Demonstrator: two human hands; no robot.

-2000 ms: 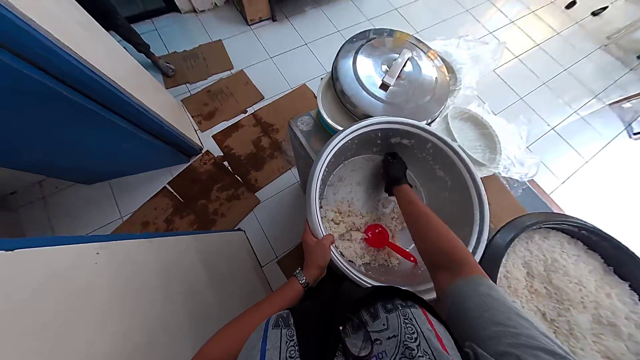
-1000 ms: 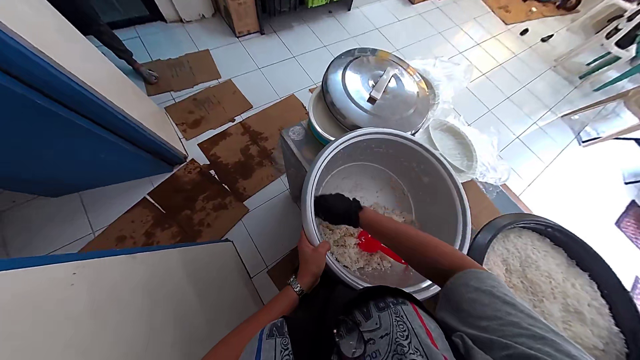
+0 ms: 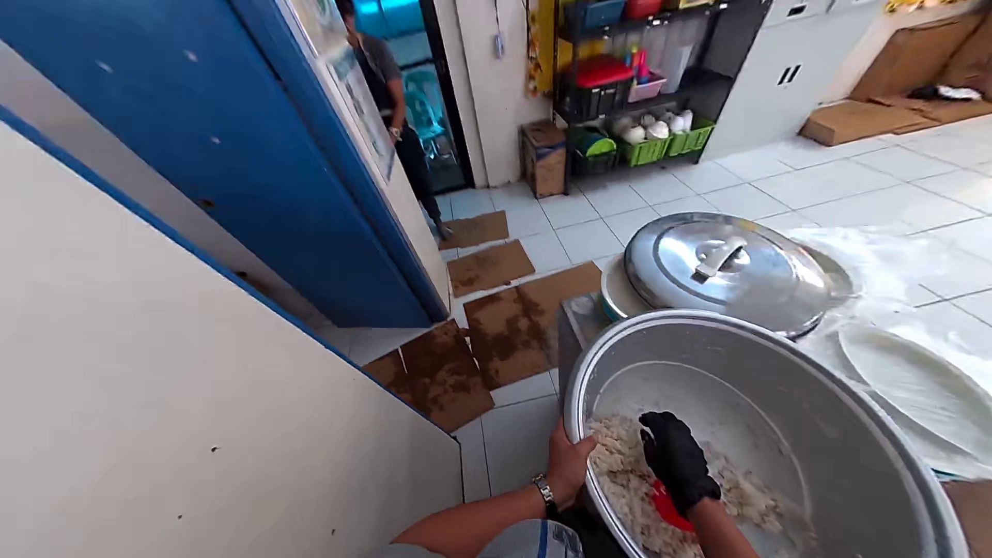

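A large metal pot point(image 3: 697, 341) stands tilted toward me at the lower right, with cooked rice point(image 3: 620, 457) along its near side. My left hand point(image 3: 570, 465), wearing a wristwatch, grips the pot's left rim. Inside the pot is my right hand point(image 3: 678, 457) in a black glove, over the rice and partly covering a red plastic scoop point(image 3: 668, 508). Whether its fingers touch the scoop or rice is unclear. Beyond the pot, a shiny metal lid point(image 3: 682, 267) rests on a round container point(image 3: 616, 291).
Stained cardboard sheets point(image 3: 504, 333) lie on the tiled floor. A white partition point(image 3: 194, 372) and a blue panel point(image 3: 310, 209) rise at left. A person point(image 3: 380, 77) stands near the doorway. Shelving with green baskets point(image 3: 647, 151) is at the back; a plastic-covered round tray point(image 3: 914, 387) sits at right.
My gloved right hand has moved from the pot's left side toward the scoop. My left hand remains at the rim. The view has swung up and left, bringing the person and shelving into sight.
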